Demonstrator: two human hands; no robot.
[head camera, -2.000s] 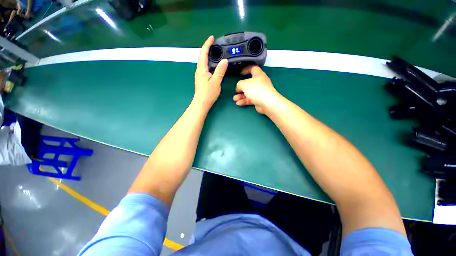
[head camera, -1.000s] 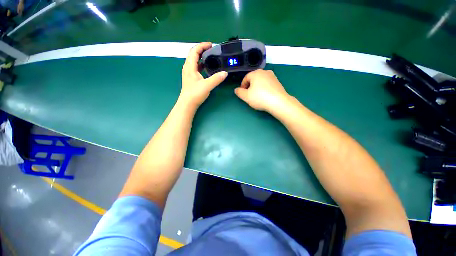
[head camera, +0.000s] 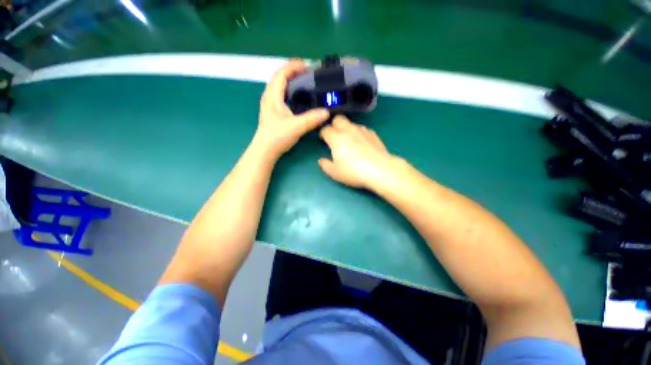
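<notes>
A grey display unit with blue lit digits between two round black ends sits at the white strip, straight ahead. A dark piece stands up at its top middle. My left hand grips its left end, fingers behind and thumb along the lower front edge. My right hand is just below the unit, fingertips at its lower edge, palm down and fingers partly spread; it holds nothing that I can see. Whether the fingertips touch the unit is hard to tell.
A heap of black tubes lies on the green mat at the right, with a white sheet below it. A blue stool stands on the grey floor at the left, beside a yellow line. More green surface lies beyond the white strip.
The dark piece at the unit's top stands up more than two seconds ago. The lit digits differ. My right hand has moved slightly down and left, its fingers less curled.
</notes>
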